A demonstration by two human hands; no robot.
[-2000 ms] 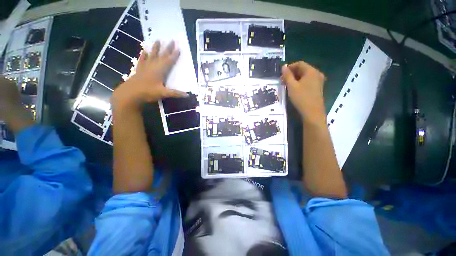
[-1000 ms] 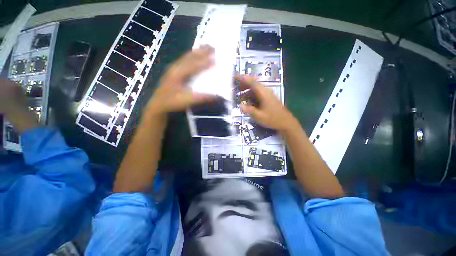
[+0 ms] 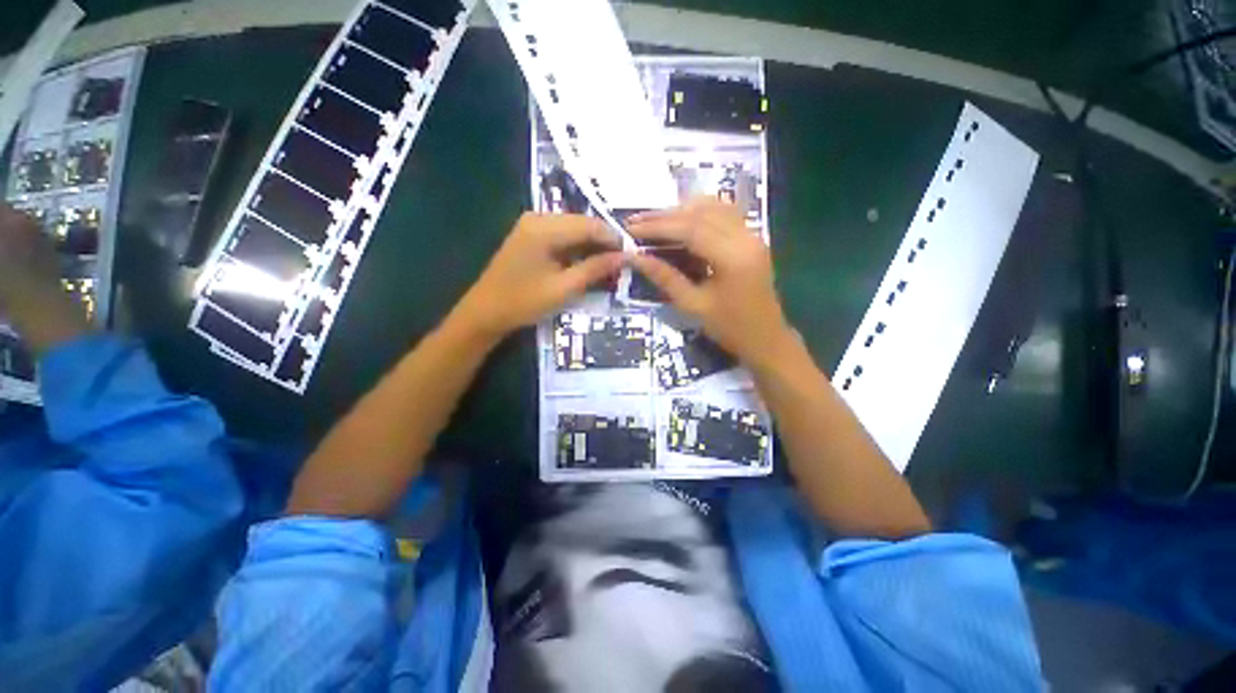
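Observation:
My left hand and my right hand meet over the middle of the blister tray. Both hold the lower end of a long white sticker sheet with small black marks along its left edge. The sheet is tilted and lifted above the tray. A dark piece shows at its end beside my right fingers; whether it is peeled off cannot be told. Circuit boards lie in the lower pockets, and another board lies in the top right pocket. The hands and sheet hide the middle and upper left pockets.
Spare sticker sheets overlap at the left, beside a dark flat plate. A used liner lies at the right. At the far left are another filled tray and a neighbour's blue sleeve. A dark device lies far right.
The sheet went from left of the tray to over it, then its lower end was raised. My left hand moved right to its end, and my right hand came in from the tray's right side.

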